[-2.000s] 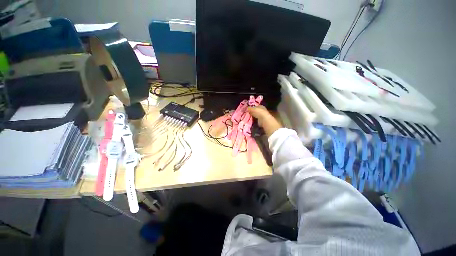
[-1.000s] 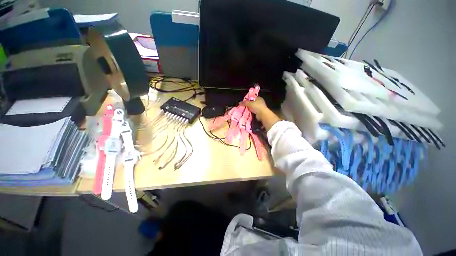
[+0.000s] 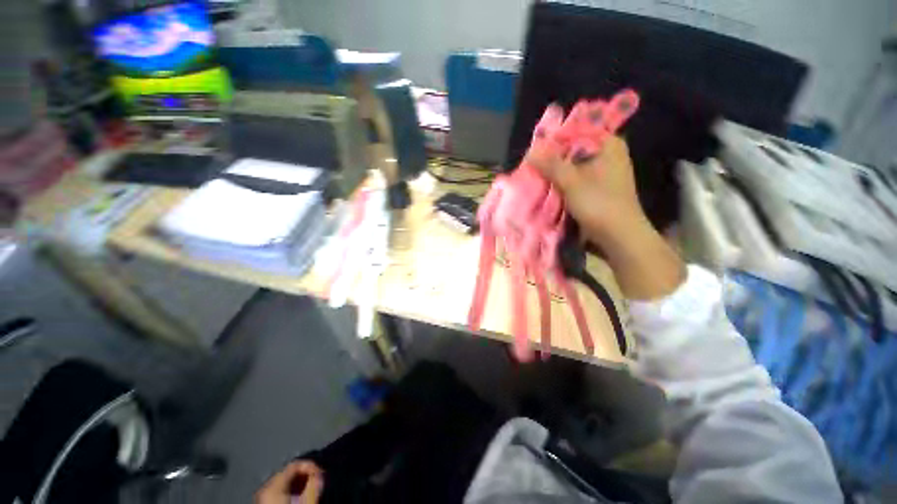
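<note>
My right hand [image 3: 600, 192] is closed around a bunch of pink smart bands [image 3: 521, 212] and holds them up in front of the dark monitor. Their straps hang down over the desk's front part. My left hand [image 3: 292, 484] is low at the bottom edge, small, blurred and partly cut off; whether it holds anything cannot be told. White and pink watches [image 3: 362, 246] lie on the desk beside the paper stack, their straps reaching over the front edge.
A dark monitor [image 3: 659, 84] stands behind. Stacked white trays [image 3: 816, 197] with blue straps [image 3: 787, 335] hanging are at the right. A USB hub [image 3: 456, 211], papers [image 3: 246, 212], a keyboard [image 3: 165, 168] and a lit screen [image 3: 157, 39] are further left. A chair [image 3: 89, 433] is at lower left.
The view has turned left. My right hand has lifted the pink bands off the desk, towards the camera. My left hand has come into view at the bottom.
</note>
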